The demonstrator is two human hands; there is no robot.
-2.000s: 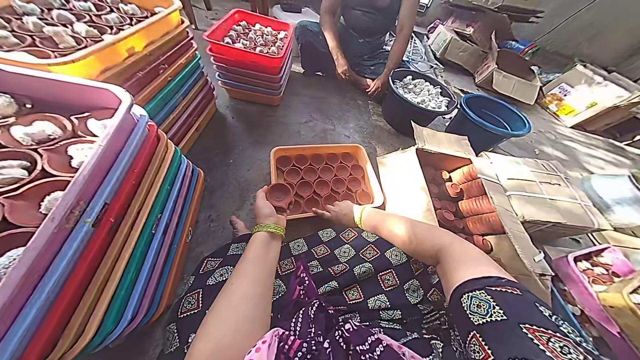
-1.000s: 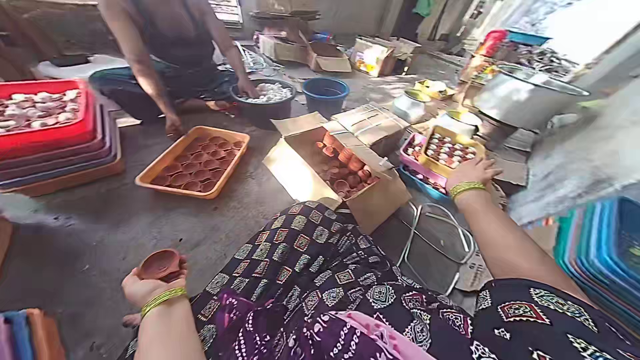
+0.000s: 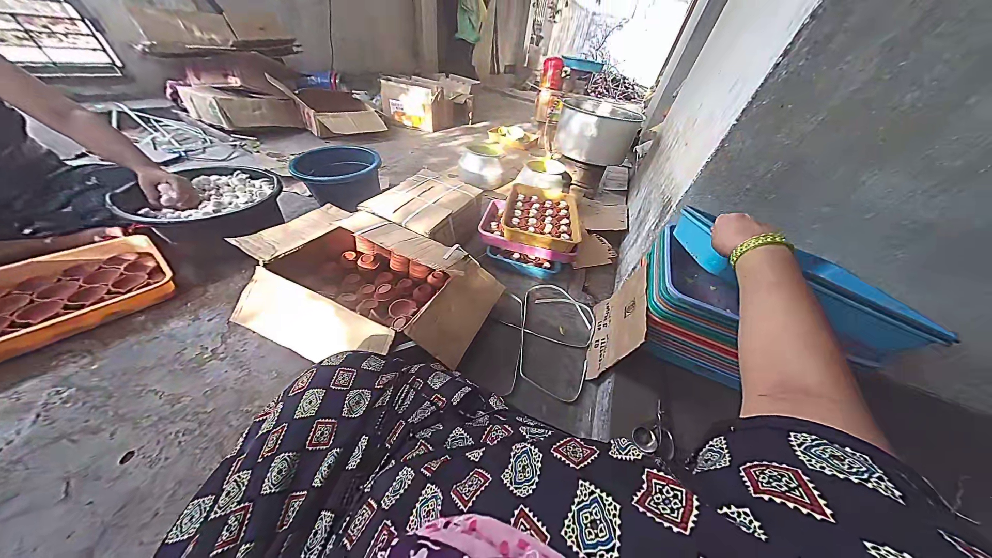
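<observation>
My right hand [image 3: 740, 234], with a green bangle at the wrist, grips the rim of a blue plastic tray [image 3: 821, 283], tilted up from a stack of coloured trays [image 3: 694, 337] against the wall. My left hand is out of view. In front of my lap stands an open cardboard box [image 3: 318, 314] with small red clay cups [image 3: 401, 308] in it. At the left edge an orange tray [image 3: 85, 306] of clay cups lies on the floor. Beyond the box, a yellow tray [image 3: 575, 225] of cups with white pieces rests on a pink tray [image 3: 488, 226].
A co-worker's hand [image 3: 167, 188] is in a black tub [image 3: 225, 225] of white pieces. Near it stand a blue tub [image 3: 337, 164] and a closed carton [image 3: 426, 203]. A bent metal frame [image 3: 554, 341] lies right of the open box. A large metal pot [image 3: 597, 130] is farther back.
The view has swung right. My right hand has moved onto a blue tray at the stack. My left hand, which held a clay cup a second ago, has left the view. The co-worker's hand is in the tub.
</observation>
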